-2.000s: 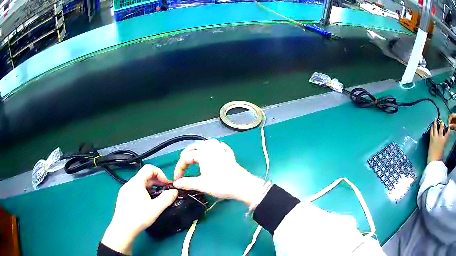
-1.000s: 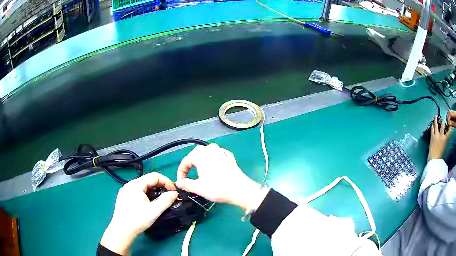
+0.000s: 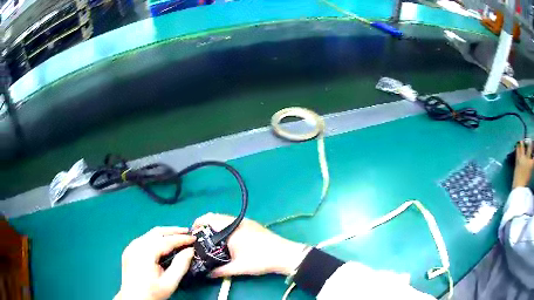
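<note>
The black corded unit [image 3: 208, 249] is held low over the green bench, its open side facing up with small parts and thin red and white wires showing. My right hand [image 3: 252, 246] holds it from the right and beneath. My left hand [image 3: 155, 261] is at its left side, fingertips and thumb on the housing; whether they pinch a small piece cannot be told. The black power cord [image 3: 243, 190] arches from the unit to a tied coil [image 3: 140, 176], with a clear plastic cover [image 3: 69, 181] on its end.
A cream tape roll [image 3: 297, 124] lies on the grey edge, its liner [image 3: 324, 170] trailing over the bench [image 3: 275, 193]. Another coiled cord [image 3: 454, 112], a sheet of small dark pieces [image 3: 471, 190] and a person's hand [image 3: 523, 164] are at right. The dark conveyor [image 3: 234, 82] runs beyond.
The unit has turned, so its open side and cord now show between my hands. My right hand has moved from pinching at the top to gripping the unit's right side. The view has shifted slightly.
</note>
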